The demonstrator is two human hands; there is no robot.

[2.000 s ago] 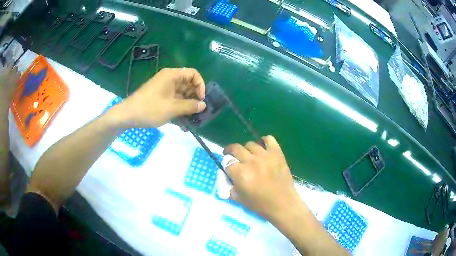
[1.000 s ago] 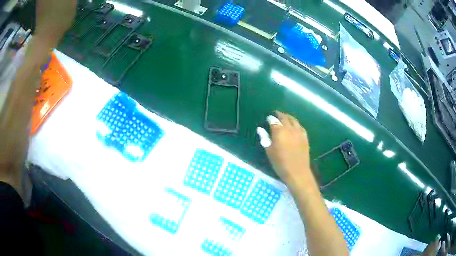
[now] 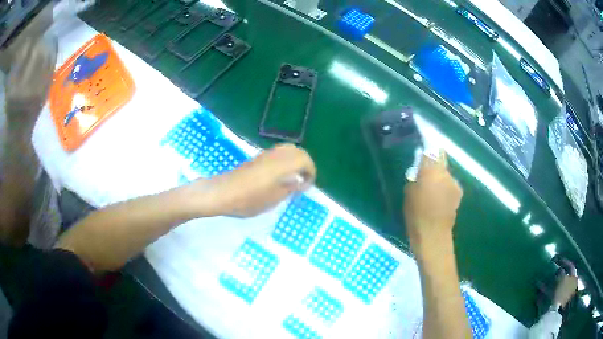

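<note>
My right hand (image 3: 433, 192), with white finger cots, is over the belt and holds a black phone frame (image 3: 395, 126). The held frame is blurred; its camera end points up and away from me. My left hand (image 3: 271, 180) is above the belt's near edge, by the top of a blue dotted sheet (image 3: 301, 224). Its fingers are curled together; whether a small piece is pinched in them cannot be seen. Another phone frame (image 3: 287, 102) lies flat on the green belt between and beyond my hands.
Several frames (image 3: 205, 33) lie at the belt's far left. Blue sheets (image 3: 339, 247) lie on the white covering (image 3: 198, 265). An orange tray (image 3: 92, 89) and a blurred neighbour's arm (image 3: 26, 132) are at left. Clear bags (image 3: 512, 112) are beyond the belt. Another person's hand (image 3: 564, 289) is at right.
My right hand has taken hold of a frame and lifted it. My left hand has come back from the upper left to the blue sheets. The camera view has shifted.
</note>
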